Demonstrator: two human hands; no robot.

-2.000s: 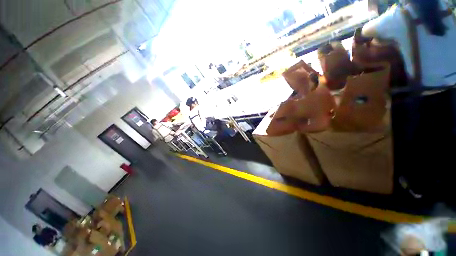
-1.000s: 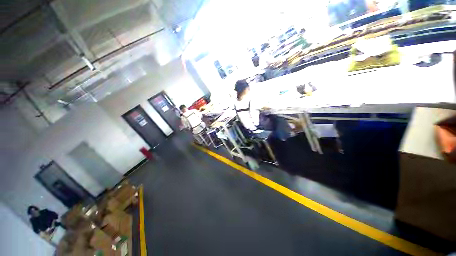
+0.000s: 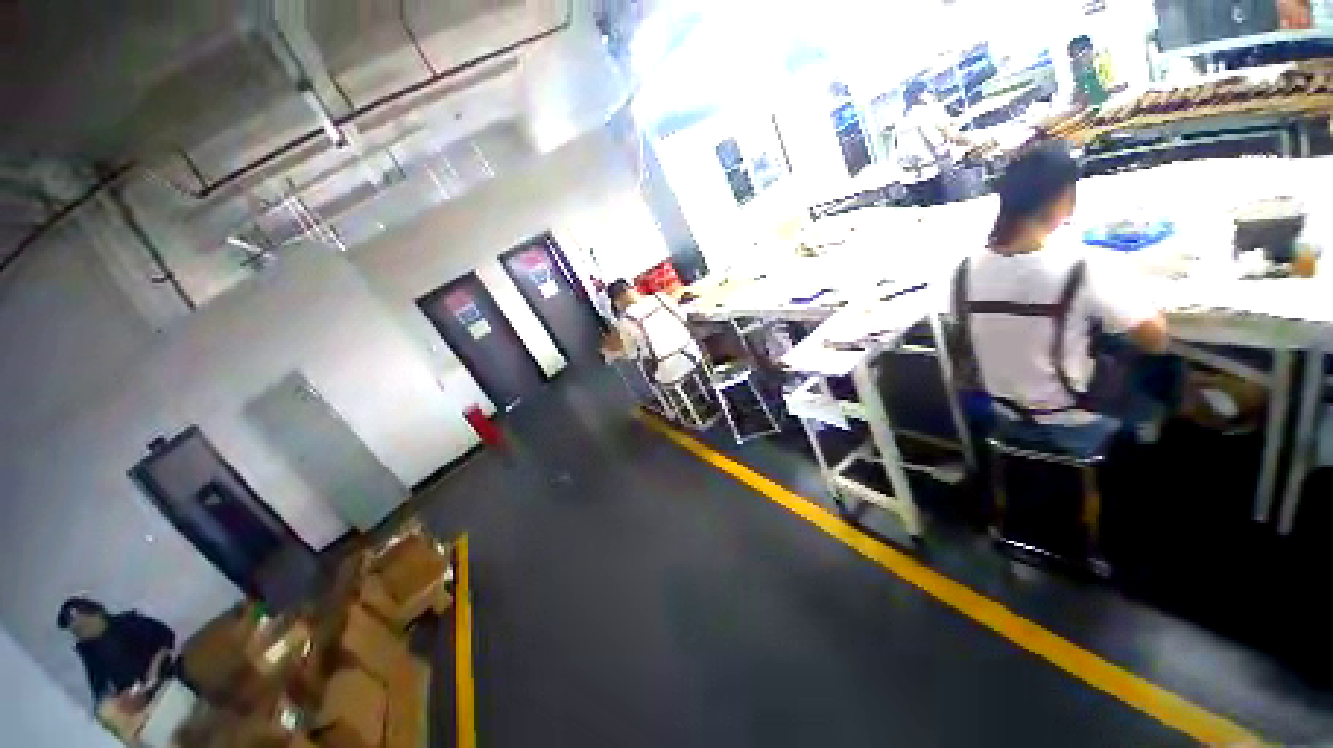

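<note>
Neither my left hand nor my right hand is in the picture. Nearest in front of me is the dark grey floor (image 3: 614, 585) with a yellow line (image 3: 863, 544) running from the lower right towards the doors. To the right of the line stands a long white table (image 3: 1213, 292) with small things on it. Whether my hands hold anything cannot be seen.
A person (image 3: 1035, 314) sits on a stool at the table, right. Another person (image 3: 665, 344) sits further off. Cardboard boxes (image 3: 358, 687) lie lower left, beside a person in dark clothes (image 3: 120, 650). Dark doors (image 3: 468, 339) and a red object (image 3: 483, 425) are ahead.
The view has moved forward along the yellow line. The large cartons at the right have left the picture, and the seated people look nearer. The clear plastic and hand at the lower right are gone from view.
</note>
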